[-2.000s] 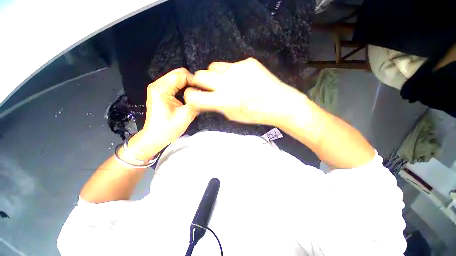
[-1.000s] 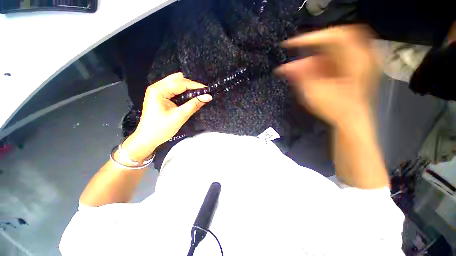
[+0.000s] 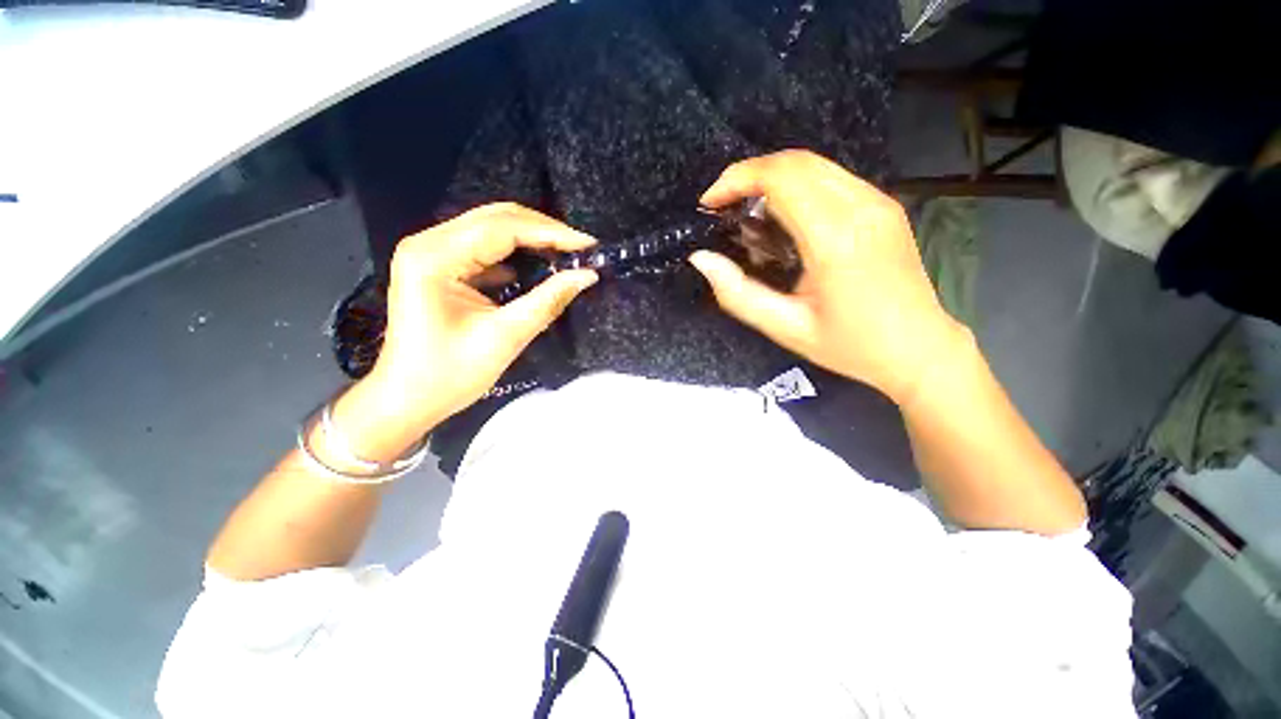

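Observation:
A dark nubby garment (image 3: 632, 113) lies over the lap. A narrow black trim with silvery glints (image 3: 646, 249) runs across it between the hands. My left hand (image 3: 457, 302) pinches the trim between thumb and fingertips. My right hand (image 3: 843, 274) is at the trim's right part, thumb and index fingertip apart on either side of it. A small glint shows inside the right hand; what it is, and whether the curled fingers hold it, I cannot tell. No needle or thread can be made out. A small white label (image 3: 790, 385) lies at the garment's lower edge.
A white table (image 3: 239, 99) curves across the upper left, with a dark object (image 3: 211, 6) at its far edge. Glossy black loose trim (image 3: 360, 326) hangs left of the lap. A wooden stool (image 3: 976, 127) and a person in dark clothing (image 3: 1152, 70) are at the upper right.
The hands were together, then my right hand swung out to the right, blurred. It has now come back to the trim. My left hand keeps its pinch.

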